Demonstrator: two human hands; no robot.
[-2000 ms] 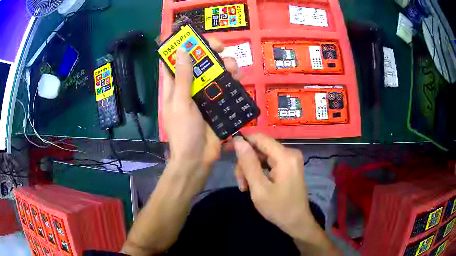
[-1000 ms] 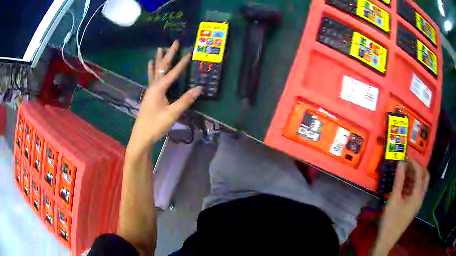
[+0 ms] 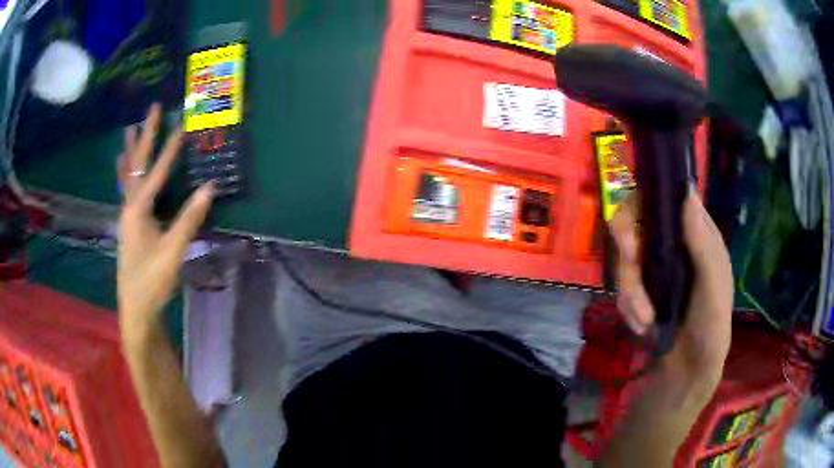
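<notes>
A keypad phone with a yellow screen (image 3: 215,91) lies face up on the green mat at the left. My left hand (image 3: 155,228) is beside its lower end, fingers apart and empty; thumb contact is unclear. My right hand (image 3: 700,274) holds a black barcode scanner (image 3: 660,174) by its grip, head up, over the right part of the red foam tray (image 3: 439,78). Another yellow-screened phone (image 3: 614,172) is partly hidden behind the scanner; whether my fingers touch it is unclear. An orange phone back (image 3: 475,208) lies in the near pocket.
A white label (image 3: 523,109) lies in the pocket above. More phones lie face up in the far pockets. A white mouse (image 3: 61,72) is at the left. Tray stacks stand at lower left (image 3: 87,356) and lower right (image 3: 759,388). A black cable crosses in front of my body.
The scanner has left the mat between the phone and the tray; one is now in my right hand. The view has shifted. My left hand remains beside the left phone.
</notes>
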